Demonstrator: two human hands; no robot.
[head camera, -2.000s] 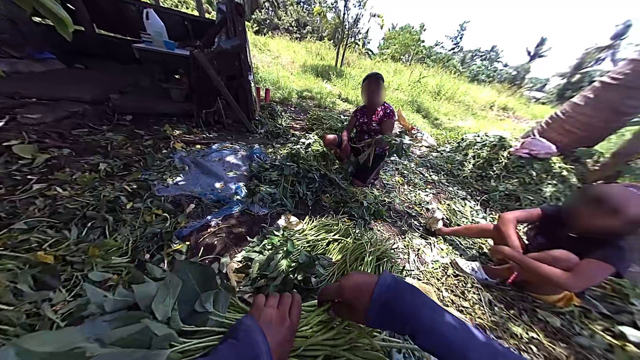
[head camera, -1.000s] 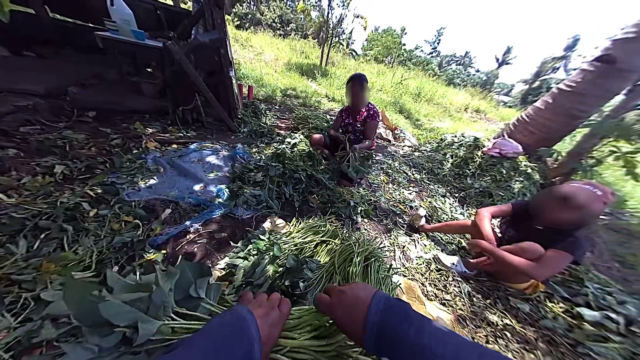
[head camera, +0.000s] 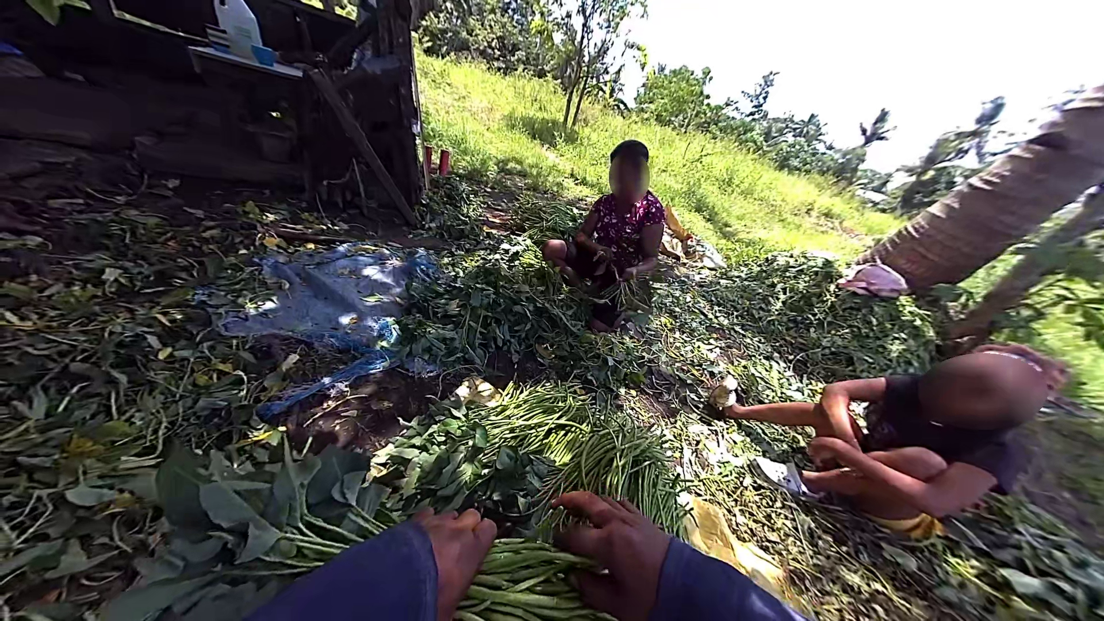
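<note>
Long green stems (head camera: 522, 580), perhaps leafy vegetable stalks, lie in a bundle at the bottom centre, with broad grey-green leaves (head camera: 250, 509) at their left end. My left hand (head camera: 457, 548) is closed over the bundle near the leaves. At the bundle's right part, my right hand (head camera: 617, 552) curls its thumb side and fingers around the stems, its index finger raised a little. Just beyond my hands, a pile of thin green stalks (head camera: 604, 457) lies on the ground, beside dark green leaves (head camera: 466, 466).
One person (head camera: 628, 220) squats ahead holding greens; another person (head camera: 931, 431) sits at the right. A blue-grey tarp (head camera: 332, 293) lies left of centre. Cut leaves cover the ground. A leaning palm trunk (head camera: 992, 198) stands right, a wooden shelter with a plastic jug (head camera: 237, 26) at upper left.
My hands have moved a little apart over the stems, and the right hand's fingers have spread somewhat. The seated person at the right has leaned the head lower.
</note>
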